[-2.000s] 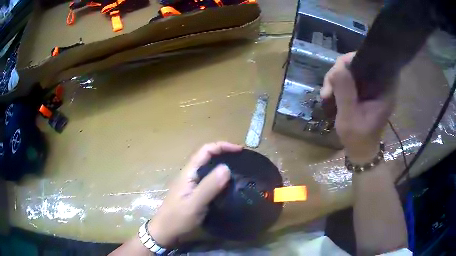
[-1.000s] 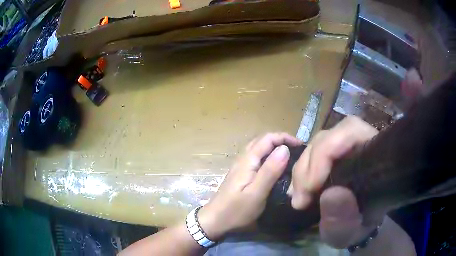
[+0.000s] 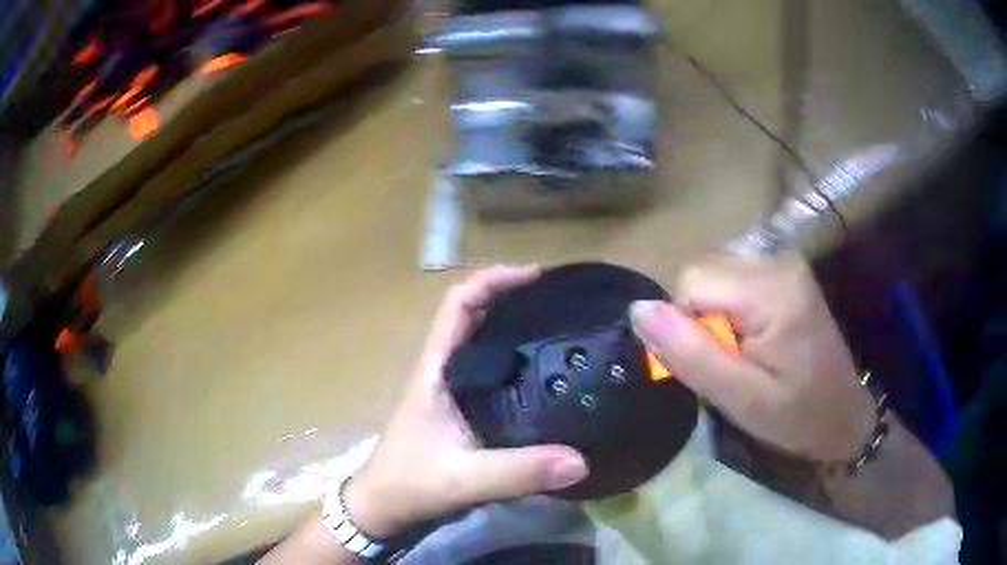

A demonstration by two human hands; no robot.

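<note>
A round black speaker body (image 3: 640, 441) is held above the bench in front of me, its face with a black cover plate (image 3: 563, 381) turned up. The plate shows several round holes or buttons. My left hand (image 3: 453, 408) grips the speaker from the left, thumb on the lower face and fingers at the upper rim. My right hand (image 3: 773, 359) pinches the orange strap (image 3: 720, 333) at the speaker's right edge between thumb and fingers. No screwdriver shows in my right hand.
The silver screw feeder (image 3: 552, 110) stands beyond the speaker, with a pale strip (image 3: 443, 226) at its left. A thin cable (image 3: 762, 127) runs at upper right. A blurred cardboard tray (image 3: 254, 105) of black-and-orange parts lies upper left. Dark speakers (image 3: 50, 425) sit at far left.
The dark screwdriver has left my right hand and is out of view. My right hand now holds the orange strap, and the speaker's plate face is uncovered. The camera view has turned.
</note>
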